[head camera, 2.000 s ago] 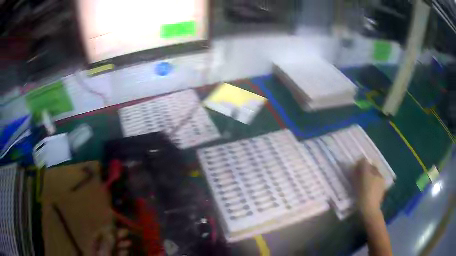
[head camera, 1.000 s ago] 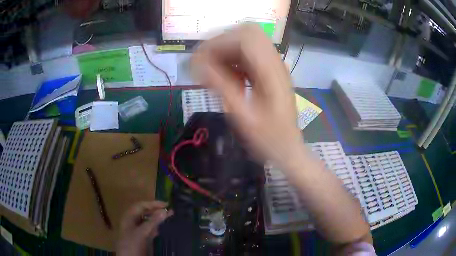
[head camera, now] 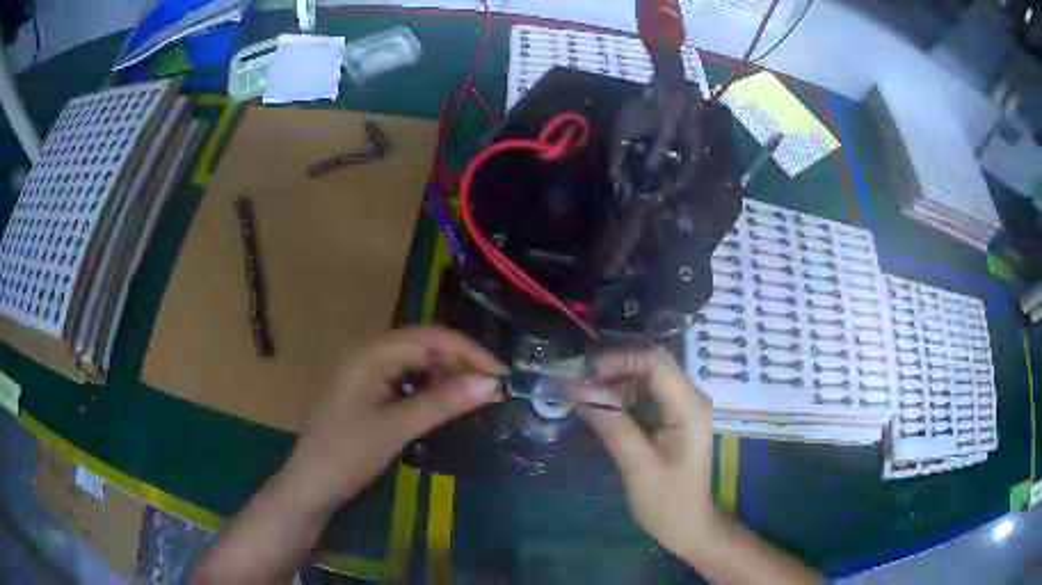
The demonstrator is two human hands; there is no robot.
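Observation:
The black test fixture (head camera: 594, 217) stands in the centre, with a thick red looped wire (head camera: 474, 229) on its top. Its red clamp handle (head camera: 660, 25) is upright. My left hand (head camera: 394, 400) and my right hand (head camera: 651, 423) meet at the front of the fixture, over the clear and silvery nest (head camera: 546, 402). A small thin part seems to be between my fingertips; it is too small and blurred to make out well. The fingers of both hands are pinched.
Trays with rows of dumbbell-shaped parts (head camera: 788, 309) lie right of the fixture, another tray (head camera: 548, 63) behind it. A tilted tray stack (head camera: 86, 206) is at the left. A brown board (head camera: 331, 251) holds dark beaded strips (head camera: 254, 280). Yellow-and-white paper (head camera: 783, 114) lies behind the trays.
The view has tilted down. My right hand has come from the right tray, past the raised area above the fixture, down to the nest. My left hand has moved right to meet it.

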